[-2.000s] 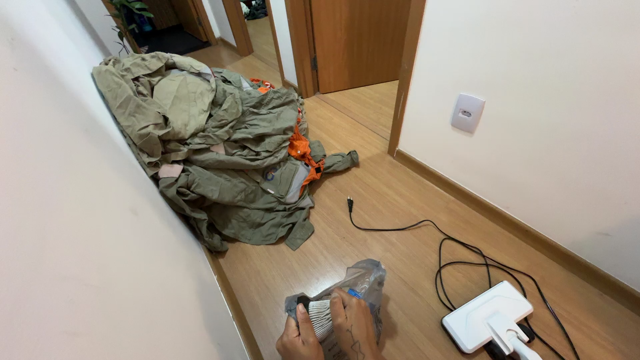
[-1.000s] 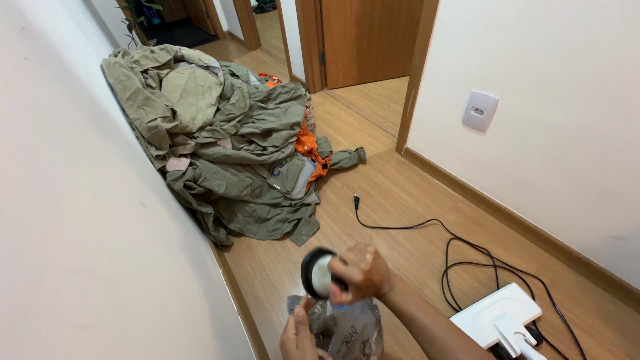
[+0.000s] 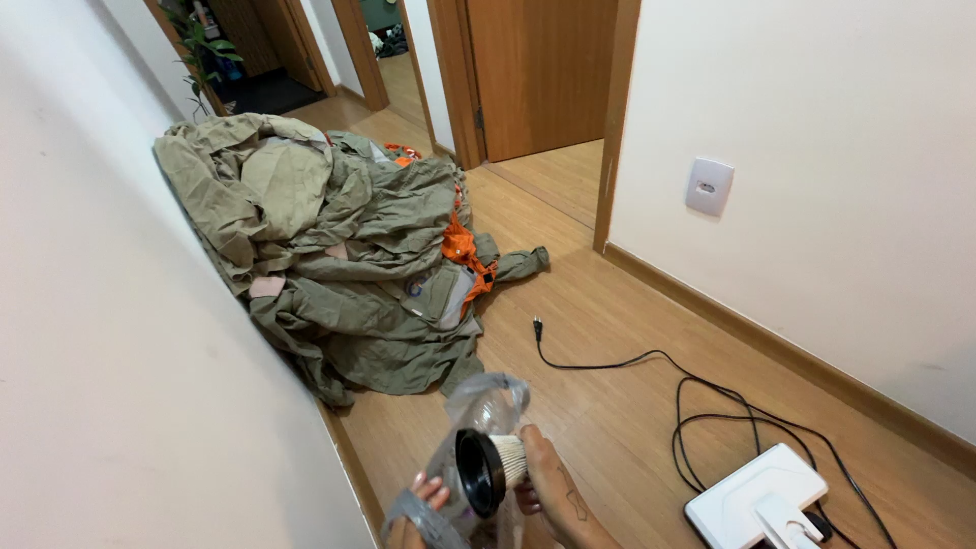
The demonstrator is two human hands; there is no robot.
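My right hand [image 3: 543, 476] grips a pleated vacuum cleaner filter [image 3: 508, 460] by its whitish pleats. The filter's black ring [image 3: 480, 473] faces left, its round opening showing. Beneath and behind it is a translucent grey plastic bag [image 3: 488, 400], and my left hand [image 3: 423, 503] holds the bag's edge at the lower left, part of the plastic lying over the fingers. What the bag contains cannot be made out clearly. To the right on the wood floor lies a white vacuum floor head [image 3: 755, 496], partly cut off by the frame.
A heap of olive clothes with orange parts [image 3: 366, 259] lies against the left wall. A black power cord [image 3: 663, 358] with a two-pin plug [image 3: 537, 329] loops over the floor. An outlet [image 3: 710, 187] is on the right wall, beyond which stands a wooden door [image 3: 545, 76]. A plant [image 3: 202, 57] stands far back.
My right hand has turned the filter, so the black ring now faces left. The bag was lower, below the filter, one second ago; its grey edge now rises behind it.
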